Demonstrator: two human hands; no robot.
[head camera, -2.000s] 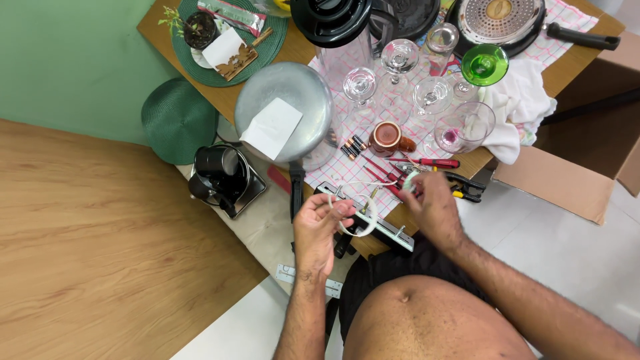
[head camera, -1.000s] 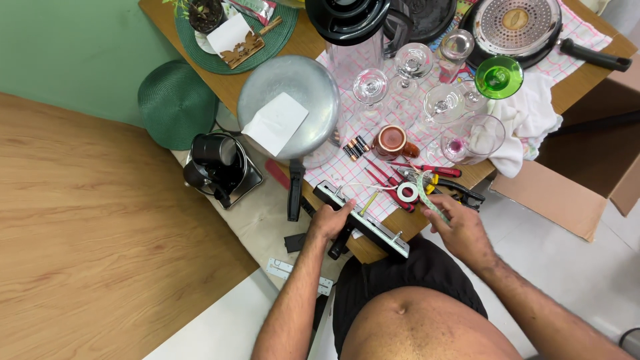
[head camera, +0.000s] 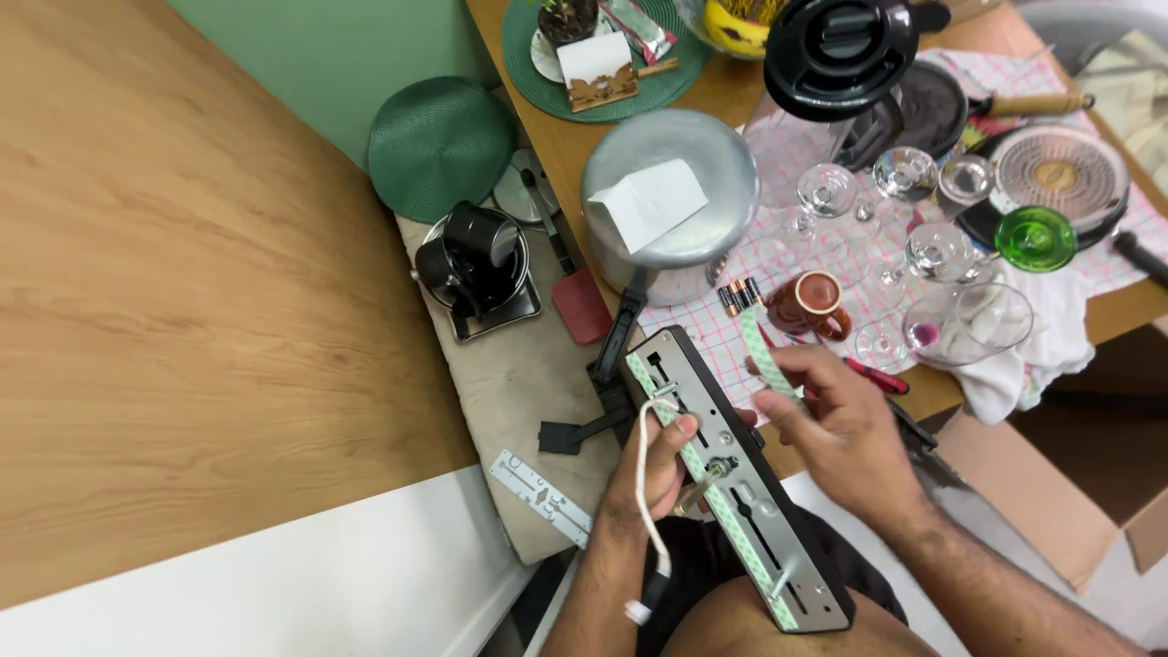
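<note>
My left hand (head camera: 650, 474) grips the long metal base plate of a black-edged fixture (head camera: 762, 511), thumb on its face. Green-patterned double-sided tape (head camera: 741, 538) runs along the plate's left edge. From the plate hangs a white cable (head camera: 642, 484) with a dark and white end, and a threaded fitting (head camera: 719, 468) stands out near its middle. My right hand (head camera: 826, 424) pinches a loose strip of the same tape (head camera: 765, 356) between thumb and fingers, right of the plate's upper part. Several batteries (head camera: 739, 297) lie beyond the strip, beside an overturned brown mug (head camera: 812, 304).
A pressure cooker (head camera: 671, 192) with paper on its lid, a blender jug (head camera: 798, 137) and several stemmed glasses (head camera: 940, 251) crowd the table. Red-handled pliers or a screwdriver (head camera: 876, 376) lie near its edge. A slotted metal bracket (head camera: 540, 497) rests on the cushion at left; a cardboard box (head camera: 1031, 493) stands at right.
The loop of white cable or tape held up two seconds ago is lowered. The fixture is now raised toward the camera in my left hand, and my right hand holds up a tape strip.
</note>
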